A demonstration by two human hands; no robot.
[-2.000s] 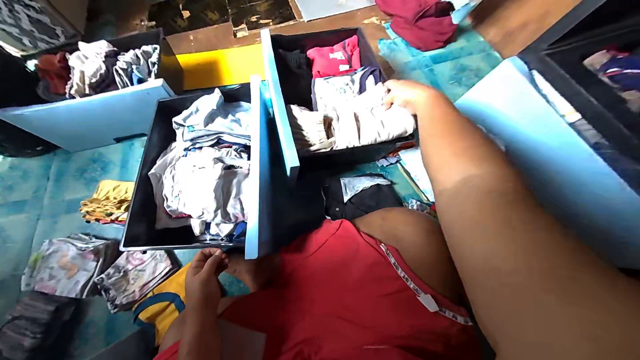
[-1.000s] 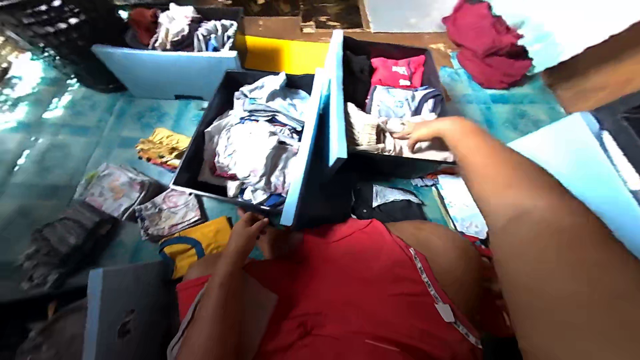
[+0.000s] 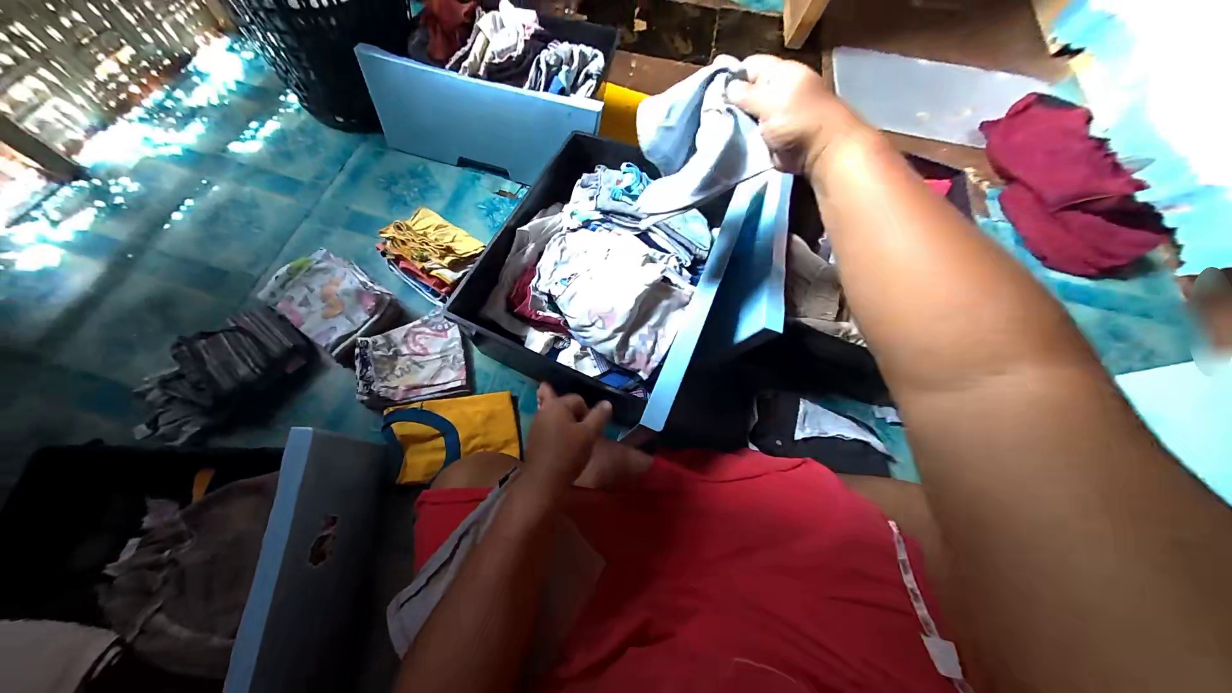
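My right hand (image 3: 784, 101) grips a light grey-blue cloth garment (image 3: 698, 135) and holds it up over the far right part of a drawer. That drawer (image 3: 510, 356), black inside with a light blue front, holds a loose heap of white and pale clothes (image 3: 606, 279). At the drawer's near edge is my left hand (image 3: 568, 428), fingers curled; whether it grips the rim or a cloth is unclear. A second drawer with a light blue front (image 3: 765, 269) stands just to the right, its clothes partly hidden by my right arm.
Folded clothes lie on the blue floor at left: yellow (image 3: 428, 250), patterned (image 3: 414, 361), dark striped (image 3: 231, 366) and yellow with a blue band (image 3: 481, 433). More drawers stand behind (image 3: 481, 120) and at lower left (image 3: 260, 577). A black basket (image 3: 318, 58) and maroon cloth (image 3: 1068, 183) lie farther off.
My right hand has left the white clothes in the right drawer, moved to the left drawer and lifted the grey-blue garment. My left hand stays near the drawer's near edge.
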